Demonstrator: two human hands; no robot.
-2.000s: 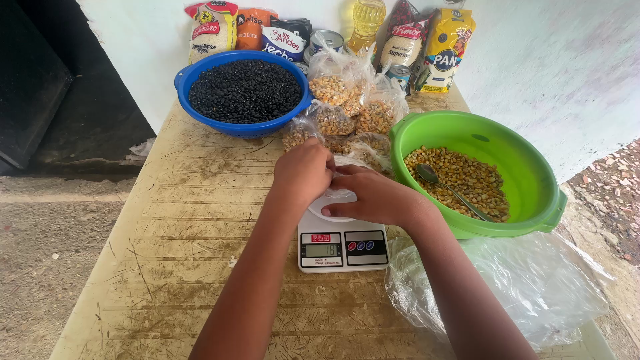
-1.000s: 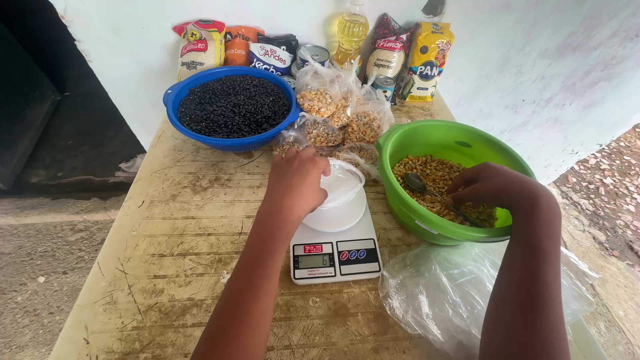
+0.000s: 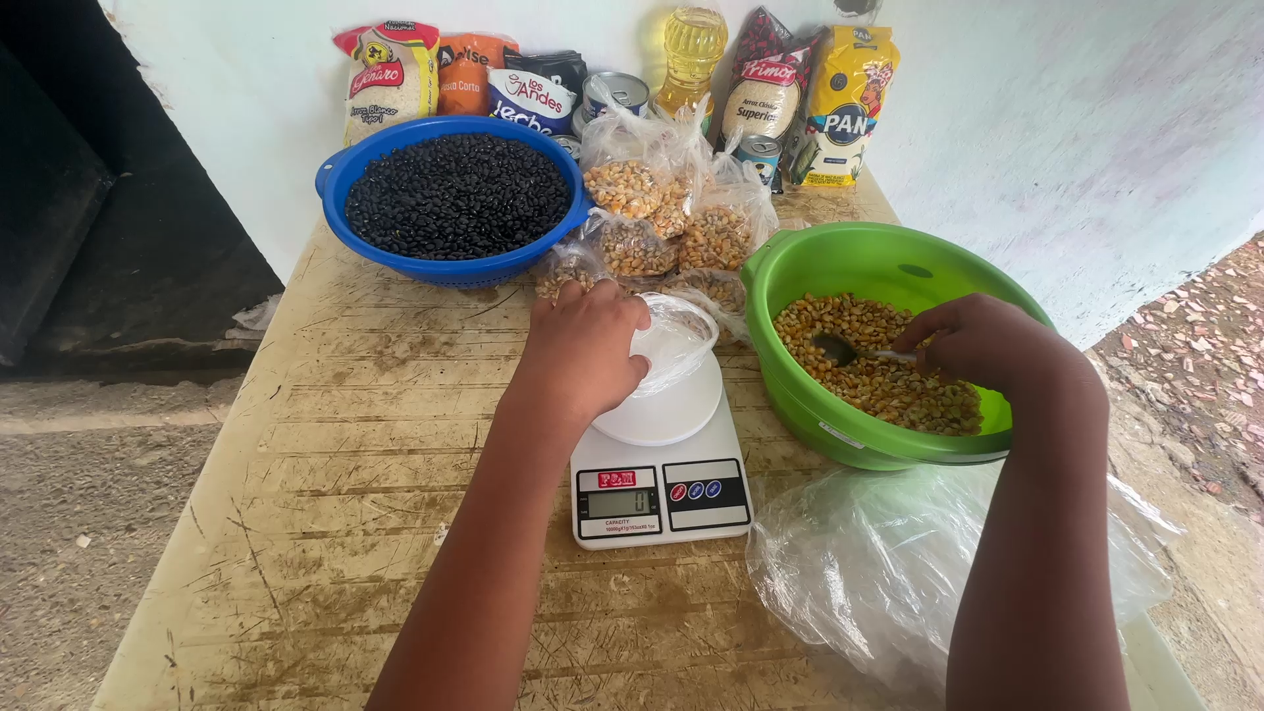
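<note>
My left hand (image 3: 590,341) is at the left rim of a white container lined with a clear plastic bag (image 3: 681,341), its fingertips partly hidden; whether it grips the bag I cannot tell. The container stands on a white digital kitchen scale (image 3: 660,494), whose display shows 0. My right hand (image 3: 973,341) holds the handle of a metal spoon (image 3: 837,348) inside a green plastic basin (image 3: 894,449). The spoon's bowl rests among yellow corn kernels (image 3: 889,390) in the basin.
A blue colander (image 3: 336,188) of black beans (image 3: 454,193) stands at the back left. Tied bags of corn (image 3: 632,193) sit behind the scale. Food packages (image 3: 849,104), cans (image 3: 617,94) and an oil bottle (image 3: 691,54) line the wall. Clear plastic bags (image 3: 889,563) lie front right.
My right hand has moved from the container on the scale to the green basin and taken hold of the spoon. My left hand has stayed by the container. The scale's display now shows 0.
</note>
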